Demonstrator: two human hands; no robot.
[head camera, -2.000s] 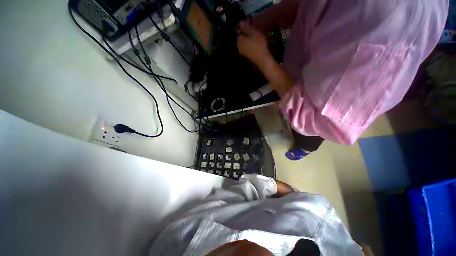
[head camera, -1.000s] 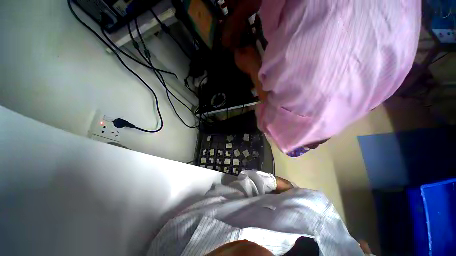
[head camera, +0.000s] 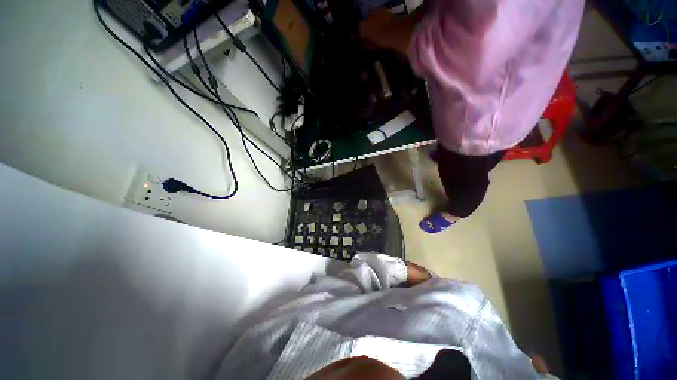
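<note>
A sliver of skin beyond a white striped cuff, seemingly my left hand or wrist (head camera: 418, 274), shows at bottom centre; its fingers are hidden by my smock. A smaller patch, possibly my right hand (head camera: 540, 364), shows at the bottom right edge; its fingers are not visible. I see nothing held. Nearest in front is a black tray (head camera: 379, 217) with rows of small pale pieces (head camera: 336, 228), below the bench end. My left cuff is beside its near edge.
A person in a pink striped smock (head camera: 501, 67) stands at the green-topped bench (head camera: 345, 148), hands over dark, unclear objects. A white strip (head camera: 391, 128) and pale loop (head camera: 320, 151) lie there. Black cables, a plugged wall socket (head camera: 151, 194), red stool (head camera: 558, 111) and blue bin (head camera: 653, 319) surround.
The person in pink leaned over the bench end, then moved back up and away. The white strip, bench leg, red stool and the person's sandal now show clearly. My own arms have barely moved.
</note>
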